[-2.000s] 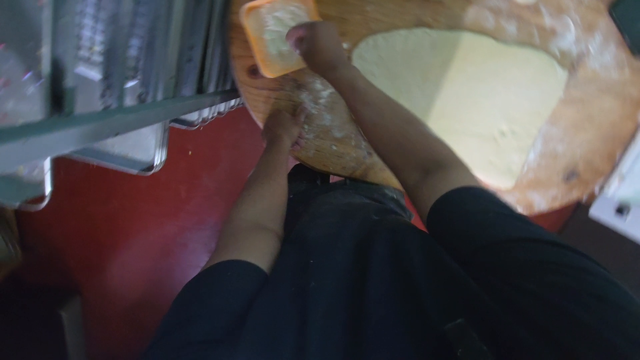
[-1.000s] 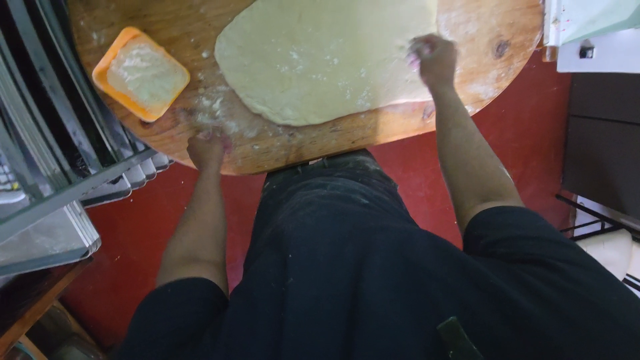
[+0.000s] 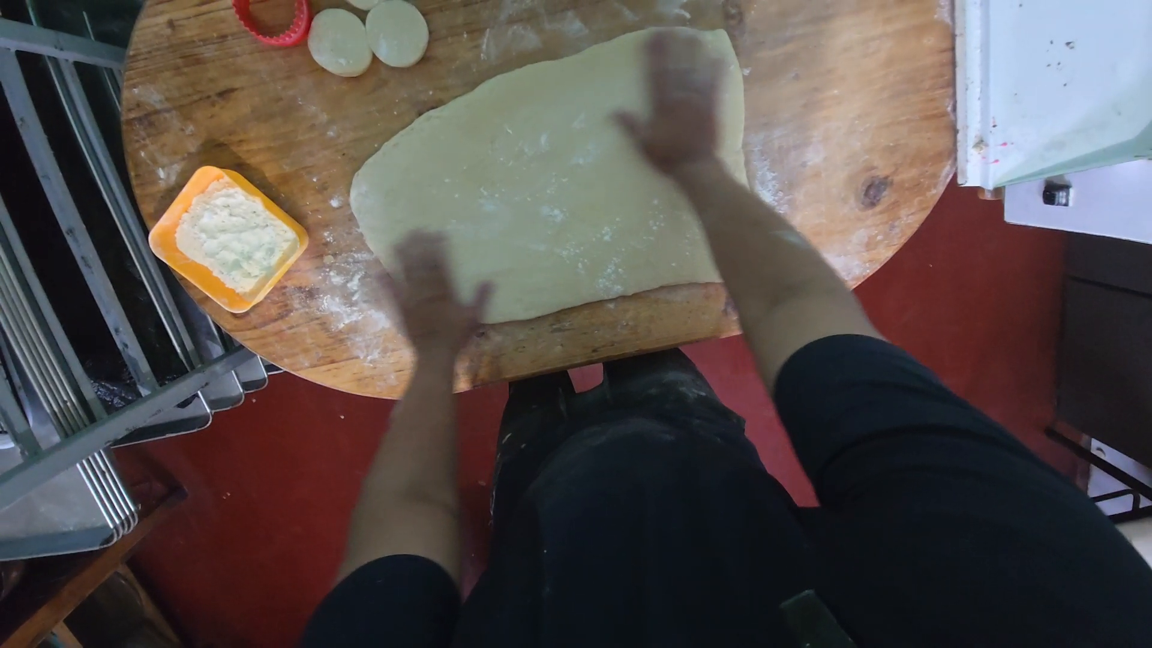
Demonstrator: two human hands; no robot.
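Observation:
A rolled-out sheet of dough [image 3: 549, 198], dusted with flour, lies on the round wooden table [image 3: 855, 117]. My right hand [image 3: 679, 103] is spread over the dough's upper right part, blurred, with nothing in it. At the lower left edge of the dough is my left hand [image 3: 435, 292], also blurred, fingers apart and holding nothing. Whether either palm presses on the dough, I cannot tell. An orange plastic container [image 3: 171, 238] of white flour [image 3: 236, 236] stands left of the dough. Round dough pieces [image 3: 339, 42] and a red ring-shaped cutter [image 3: 292, 34] lie at the top left.
A metal rack [image 3: 148, 409] with trays stands close against the table's left side. White equipment [image 3: 1048, 90] borders the table on the right. Below the table's near edge is the red floor [image 3: 243, 513], and a dark cabinet [image 3: 1107, 333] stands at the far right.
My right hand, closed near the dough's right side one second ago, is now spread over the dough. My left hand has opened and moved from the table's near edge to the dough. The view has shifted.

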